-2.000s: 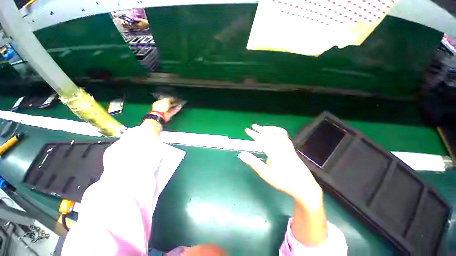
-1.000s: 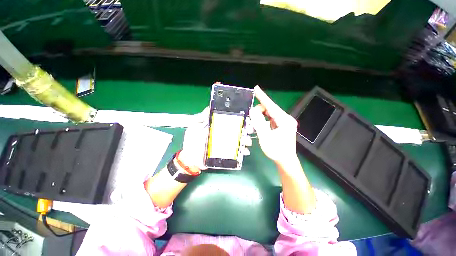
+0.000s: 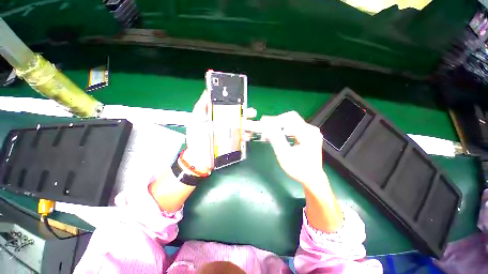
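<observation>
My left hand [image 3: 199,135] holds a smartphone unit [image 3: 227,120] upright in front of me, its open back towards me, with a black top part and a pale middle edged in yellow. My right hand [image 3: 299,147] is just right of the unit, fingers bent together and pointing at its right edge. Something thin and dark shows at those fingers, too blurred to name. A phone tray [image 3: 401,174] lies at the right, with a black phone panel [image 3: 343,123] in its far pocket.
A second black tray [image 3: 64,160] lies at the left on white paper [image 3: 152,152]. A yellow-wrapped post [image 3: 56,88] stands at the upper left. Another phone unit [image 3: 98,77] lies on the green belt. An orange plug [image 3: 46,207] with black cable is near the left tray.
My left hand first reached to the belt, then brought the smartphone unit back. Since then the unit has moved slightly up and left, and my right hand's fingers have closed together.
</observation>
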